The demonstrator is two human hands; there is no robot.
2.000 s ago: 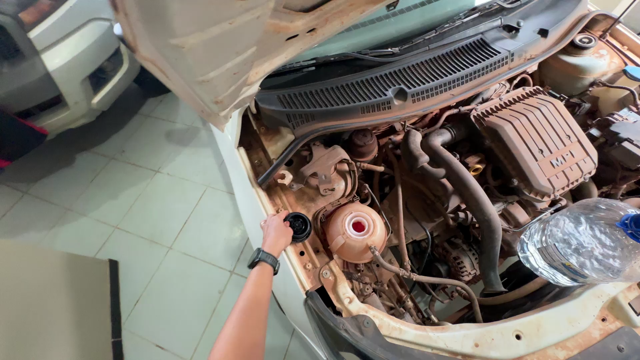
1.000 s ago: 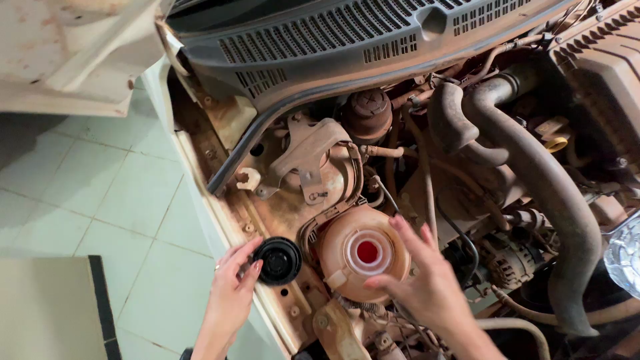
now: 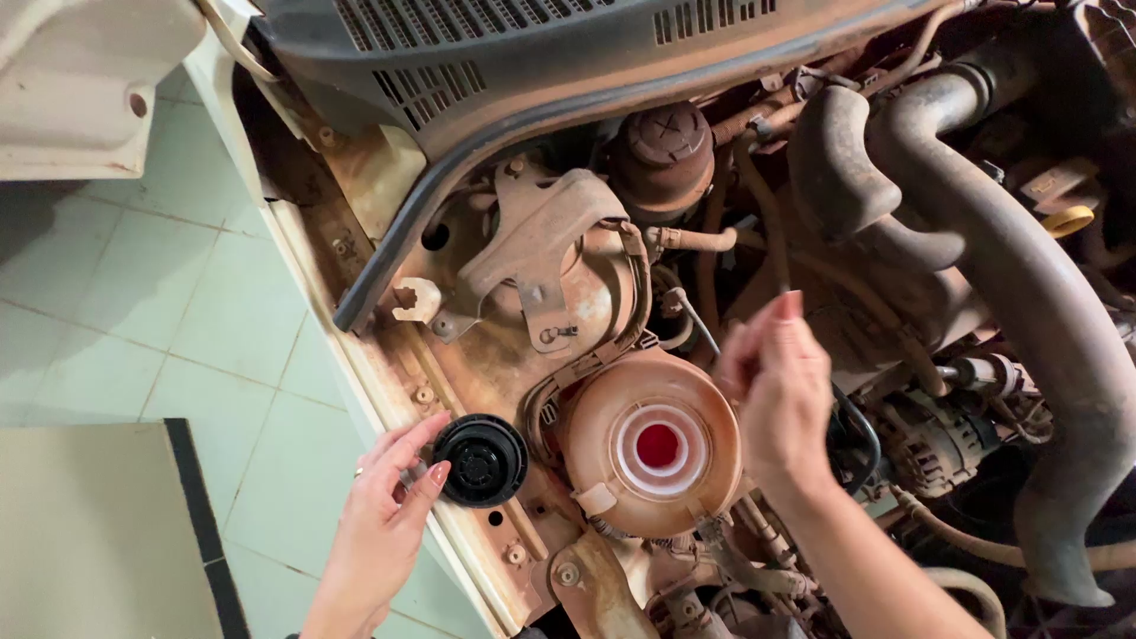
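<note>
My left hand (image 3: 386,501) holds a black screw cap (image 3: 482,461) by its edge between thumb and fingers, its inner side facing up, over the rusty inner fender edge. To the right of the cap sits the round coolant expansion tank (image 3: 581,417), brown with dirt, its white neck (image 3: 627,453) uncovered and red fluid or a red inside showing in the opening. My right hand (image 3: 781,390) is raised just right of the tank, fingers curled and thumb up. Nothing can be seen in it, though the palm side is partly hidden.
A dirty reservoir with a brown cap (image 3: 667,133) stands behind the tank, beside the strut tower bracket (image 3: 541,257). A thick air hose (image 3: 1021,240) curves down on the right, near the alternator (image 3: 945,444). The black cowl (image 3: 532,98) borders the back; tiled floor (image 3: 213,355) lies left.
My right hand, not in view two seconds ago, was spread over the tank's right side one second ago; its fingers have since curled. My left hand still holds the cap. The view has moved closer.
</note>
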